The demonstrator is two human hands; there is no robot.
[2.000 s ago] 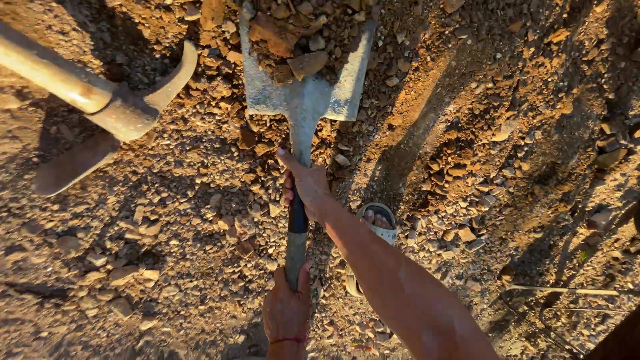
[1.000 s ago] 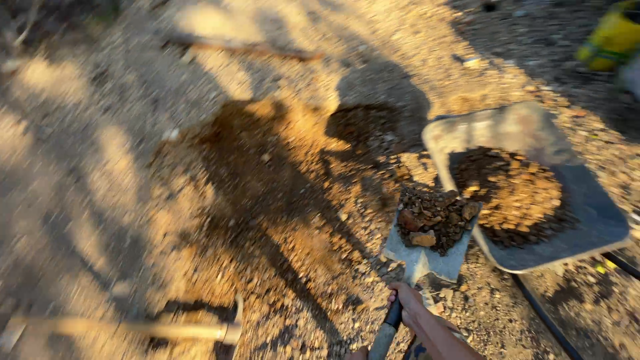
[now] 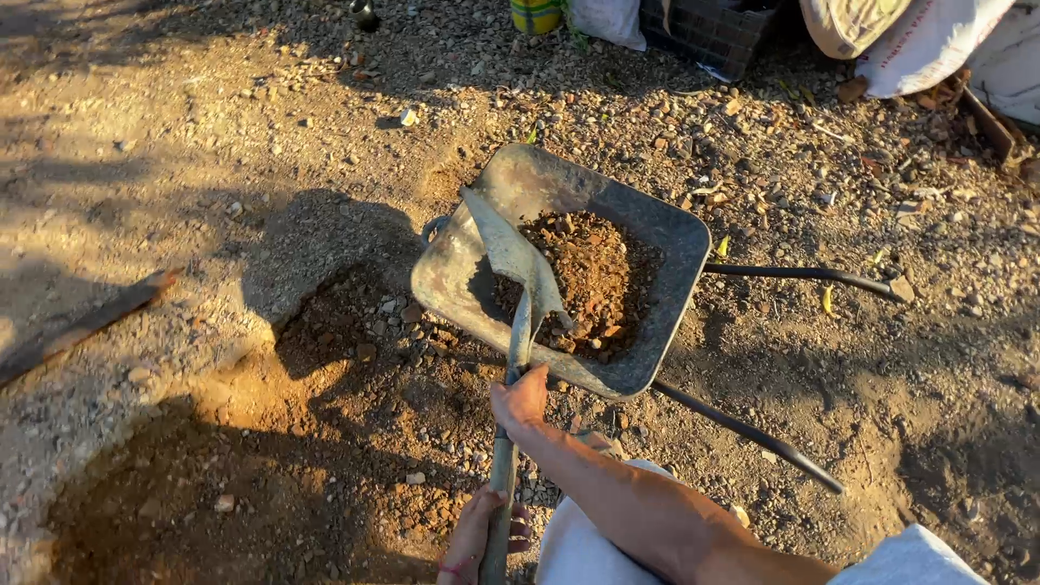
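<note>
A metal shovel's blade is turned on its side over the tray of a wheelbarrow, with no load visible on it. Brown soil and stones lie heaped in the tray. My right hand grips the shaft near the blade, just outside the tray's near edge. Lower down, my left hand, with a red thread at the wrist, is wrapped around the wooden handle; the handle's end is out of view.
Two dark wheelbarrow handles extend right. A dug hollow lies at lower left, near a wooden piece. Behind stand a black crate, a yellow container and sacks. Loose gravel covers the ground.
The shovel has moved over the wheelbarrow and turned on its side; the soil and stones it carried have left the blade. Both hands remain on it. The view has shifted greatly.
</note>
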